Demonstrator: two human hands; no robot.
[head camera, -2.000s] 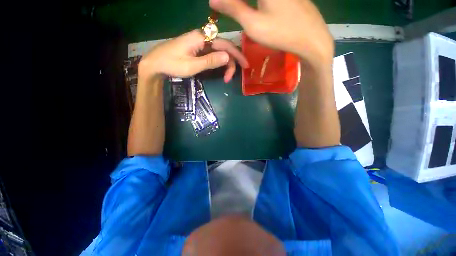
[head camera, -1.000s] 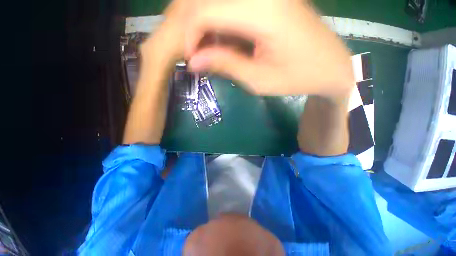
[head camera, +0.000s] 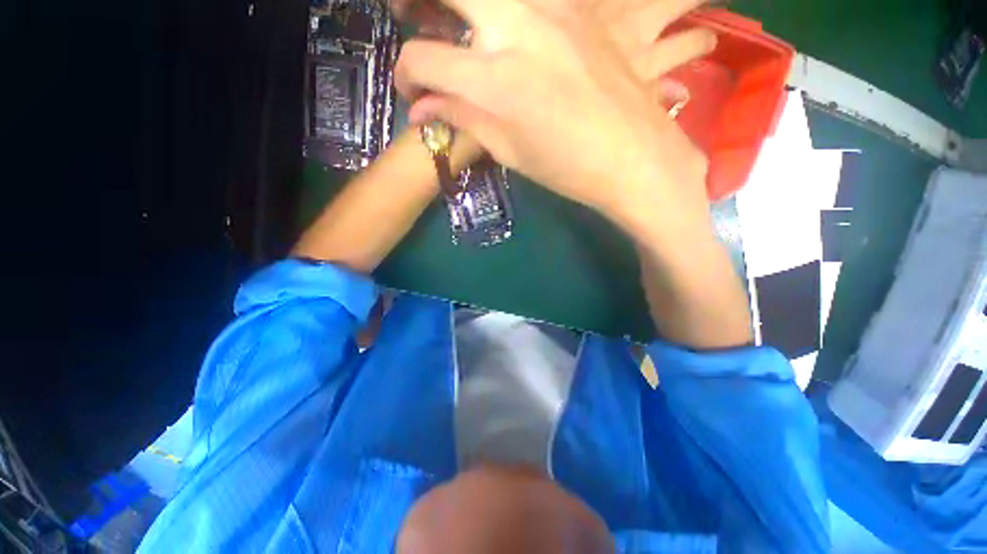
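My left hand (head camera: 669, 49) crosses under my right hand and reaches to the red bin (head camera: 747, 108). A small pale strip (head camera: 678, 106) shows at its fingertips; whether it is gripped is unclear. My right hand (head camera: 541, 103) lies above the left, blurred, fingers pointing left and cut by the top edge. A dark patch shows between its fingers; whether it is a held part is unclear. A phone assembly (head camera: 479, 206) lies on the green mat below the gold watch (head camera: 437, 136). Another phone assembly with a labelled battery (head camera: 338, 100) lies at upper left, partly hidden.
White sheets with black rectangles (head camera: 788, 308) lie right of the bin. A large white box (head camera: 920, 325) stands at far right. A pale rail (head camera: 866, 106) runs along the mat's far side. A dark area fills the left. A dark object (head camera: 961, 65) is at upper right.
The view has shifted and tilted. My left hand has moved right, under the right hand, to the red bin. My right hand has moved left across the left wrist. The bin shows again.
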